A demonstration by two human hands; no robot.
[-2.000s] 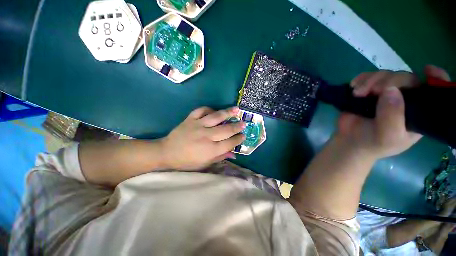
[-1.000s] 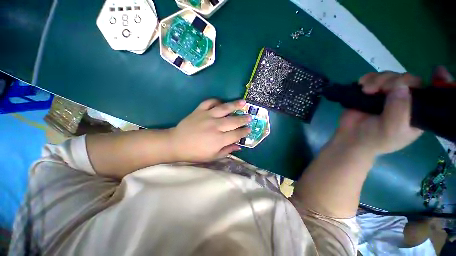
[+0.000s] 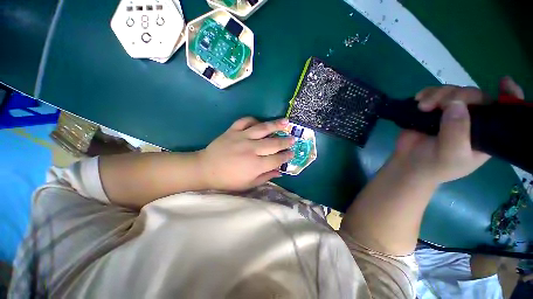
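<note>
My left hand [image 3: 245, 155] rests over the left part of a white hexagonal housing [image 3: 308, 140] with a green circuit board [image 3: 302, 153] inside, at the bench's near edge. Its fingers lie on the housing and hide part of it. My right hand [image 3: 447, 131] grips a thick black electric screwdriver [image 3: 418, 114] with a red part. The screwdriver's front end is at the right edge of the dark screw tray [image 3: 336, 100]; its bit is too small to make out. Silver screws [image 3: 320, 93] are heaped in the tray's left half.
An open housing with a board [image 3: 220, 51] lies at the upper left, another [image 3: 238, 4] is cut off above it. White front covers [image 3: 146, 28] overlap beside them. Loose screws [image 3: 352, 41] lie beyond the tray. Green wired boards [image 3: 507, 217] and a black cord [image 3: 467, 251] are at the right.
Since two seconds ago, the bench items at the left have shifted right and up in view. The screwdriver stays at the tray's right edge. Both hands keep their holds.
</note>
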